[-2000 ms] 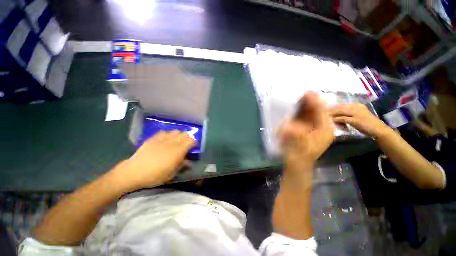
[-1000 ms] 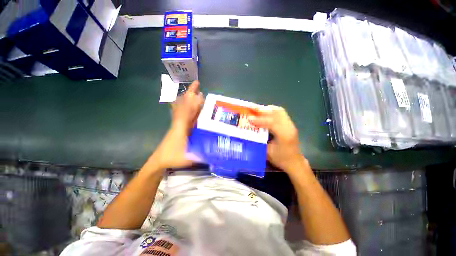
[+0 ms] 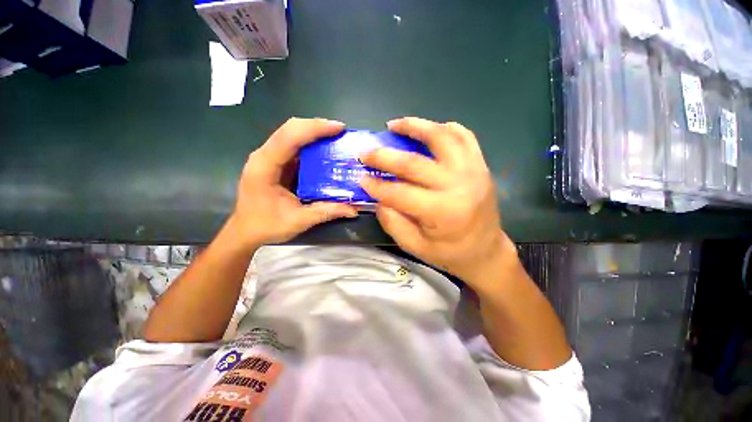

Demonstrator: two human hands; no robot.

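A blue retail carton point(image 3: 330, 167) is held in both hands near the bench's front edge, in front of my body. A blue face with small white print is turned up. My left hand point(image 3: 276, 185) grips its left end, with the thumb along the near side. My right hand point(image 3: 441, 185) grips its right end, with fingers lying across the blue face. The lid looks closed. The carton's underside and right end are hidden.
A finished carton point(image 3: 250, 26) stands at the upper left beside a white paper slip point(image 3: 227, 74). Stacked cartons point(image 3: 103, 29) are at the far upper left. Stacked clear trays point(image 3: 643, 124) with packed products stand at the right on the green bench point(image 3: 462, 66). Scraps point(image 3: 148, 276) lie below.
The carton has been turned, so its blue face is up and the picture panel no longer shows. Both hands have closed around its ends. The view has shifted downward.
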